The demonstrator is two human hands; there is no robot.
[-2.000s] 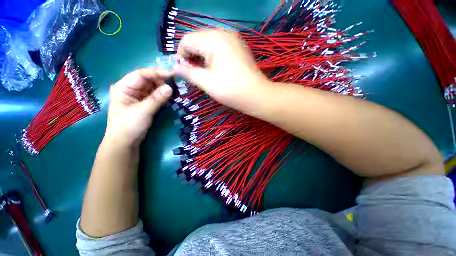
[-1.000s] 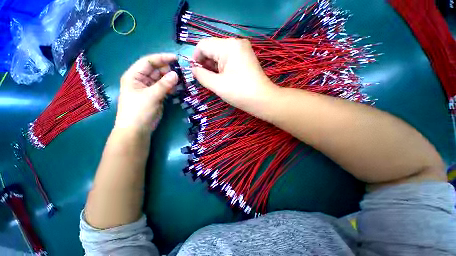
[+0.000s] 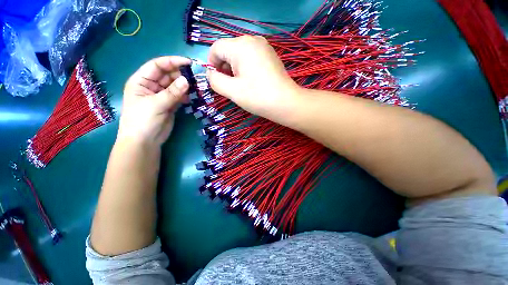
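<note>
My left hand (image 3: pixel 159 92) holds a black connector housing (image 3: pixel 187 74) between thumb and fingers, at the left edge of the wire pile. My right hand (image 3: pixel 237 67) is just right of it and pinches a red wire (image 3: pixel 208 65), its pale tip pointing at the housing. Whether the tip is inside the housing cannot be told. A large fan of red wires (image 3: pixel 278 150) lies under my right hand and forearm, with black housings (image 3: pixel 207 142) along its left edge and loose silvery tips at the upper right.
Clear plastic bags (image 3: pixel 72 33) and a blue bin (image 3: pixel 11 16) are at upper left, near a yellow-green rubber band (image 3: pixel 127 22). A red wire bundle (image 3: pixel 67 119) lies left. A thin harness (image 3: pixel 39 200) and dark-ended bundle (image 3: pixel 23 245) lie lower left. Another red bundle (image 3: pixel 479 44) lies far right.
The whole view has shifted slightly. My hands stay together at the housing; the red wire tip between them now shows more clearly.
</note>
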